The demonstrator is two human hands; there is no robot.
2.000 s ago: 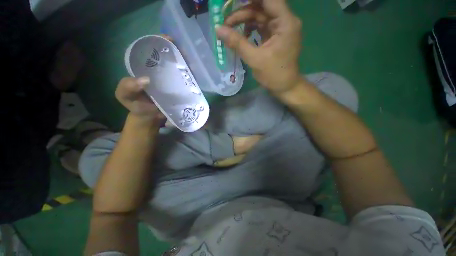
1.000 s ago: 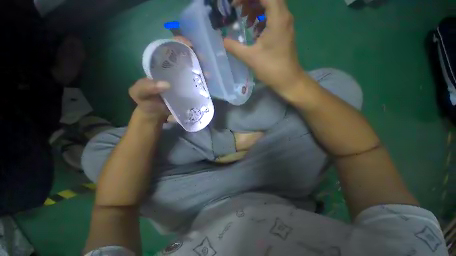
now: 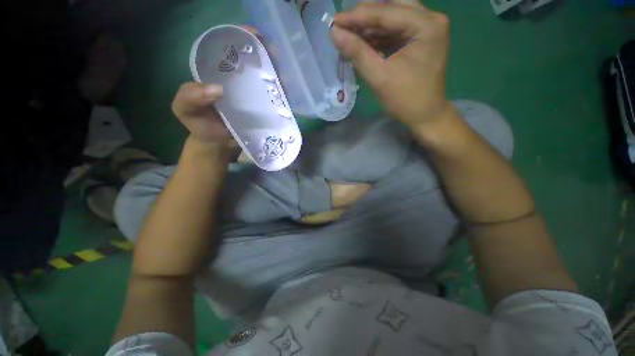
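Observation:
The white oval base cover (image 3: pixel 247 97) is in my left hand (image 3: pixel 200 111), hollow side up, thumb over its left edge. It has a slotted grille near each end. The translucent housing (image 3: pixel 292 59) is tilted beside it on the right, its top cut off by the frame edge. Fingers show behind the cover's upper rim. A thin red wire end shows in the housing's lower end. My right hand (image 3: pixel 404 62) is over the housing's right side and pinches a tiny white fitting (image 3: pixel 327 19) between thumb and finger.
My crossed legs in grey trousers (image 3: pixel 313 243) lie below the work on the green floor (image 3: pixel 557 139). A dark bag-like object (image 3: pixel 623 104) is at the right edge. Dark clothing of another person (image 3: pixel 35 139) fills the left side. Yellow-black tape (image 3: pixel 83 256) runs at the lower left.
The green strip held in my right hand two seconds ago is out of sight; a tiny white fitting is at the fingertips. The cover and housing have moved up slightly since one second ago.

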